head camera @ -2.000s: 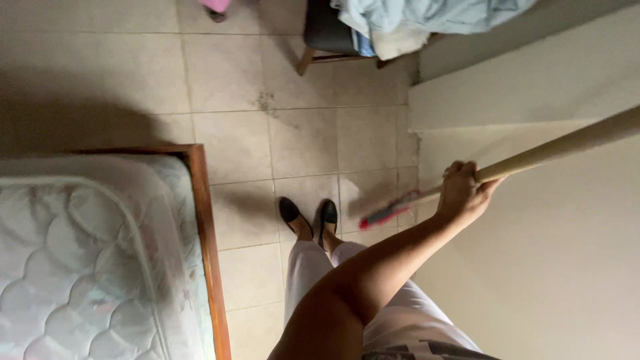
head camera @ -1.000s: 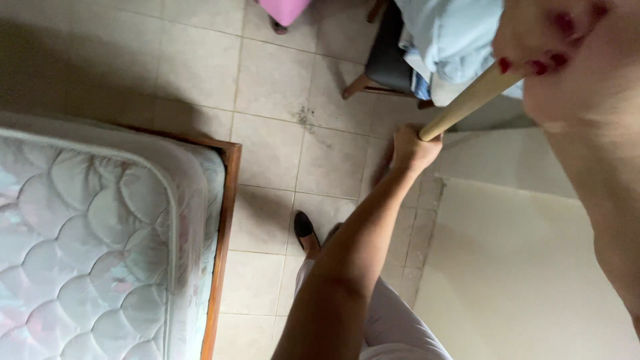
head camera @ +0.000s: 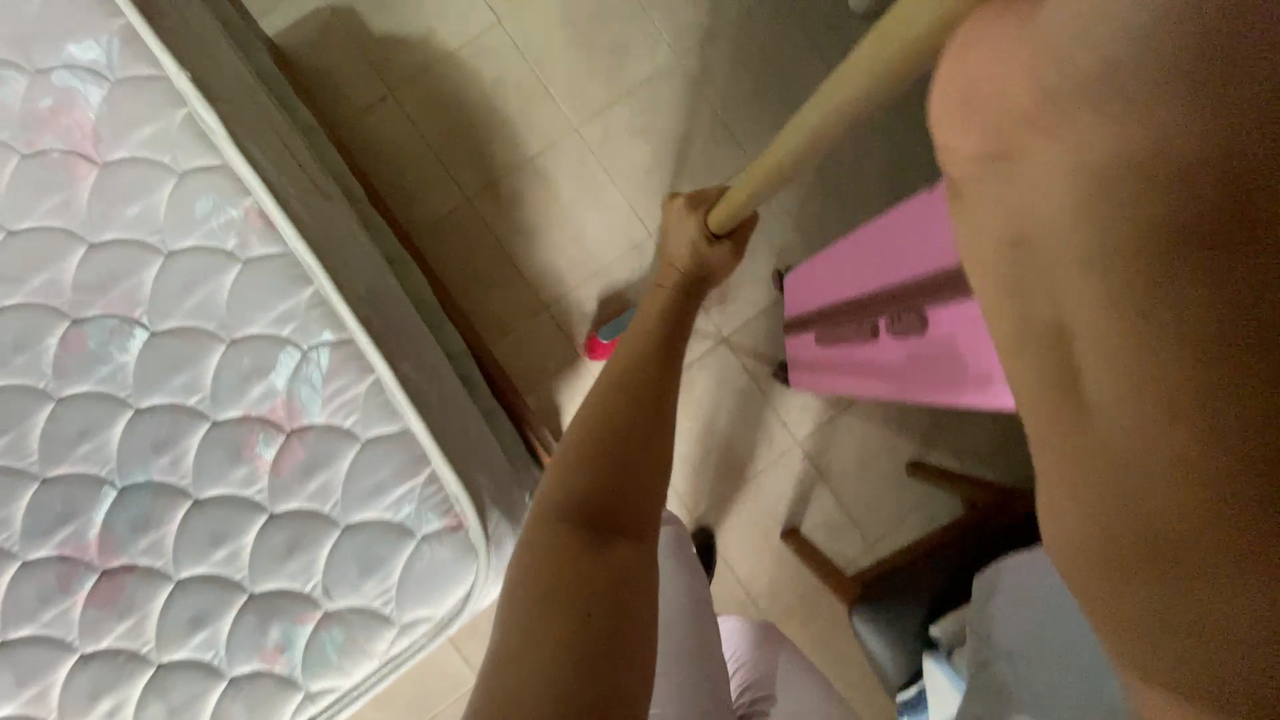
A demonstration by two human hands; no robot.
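My left hand (head camera: 705, 235) is closed around the lower part of a pale wooden broom handle (head camera: 830, 110), its forearm crossing the middle of the view. At the top right, my right hand (head camera: 990, 85) is close to the camera at the upper end of the handle; its fingers are cut off by the frame edge. Beyond my left forearm, the red and blue-grey broom head (head camera: 603, 342) shows partly, low by the tiled floor (head camera: 560, 190). My left arm hides the rest of it.
A quilted mattress (head camera: 220, 400) on a wooden bed frame (head camera: 440, 290) fills the left. On the right, a pink case (head camera: 890, 350) is partly behind my right arm. Below it is a dark-seated wooden chair (head camera: 890, 620) bearing light-blue cloth (head camera: 1035, 630). One dark shoe (head camera: 706, 552) shows.
The view has swung a lot, bringing the pink case and more mattress into sight. My right hand, unseen two seconds ago, came to the handle's upper part. The broom head, hidden one second ago, shows again.
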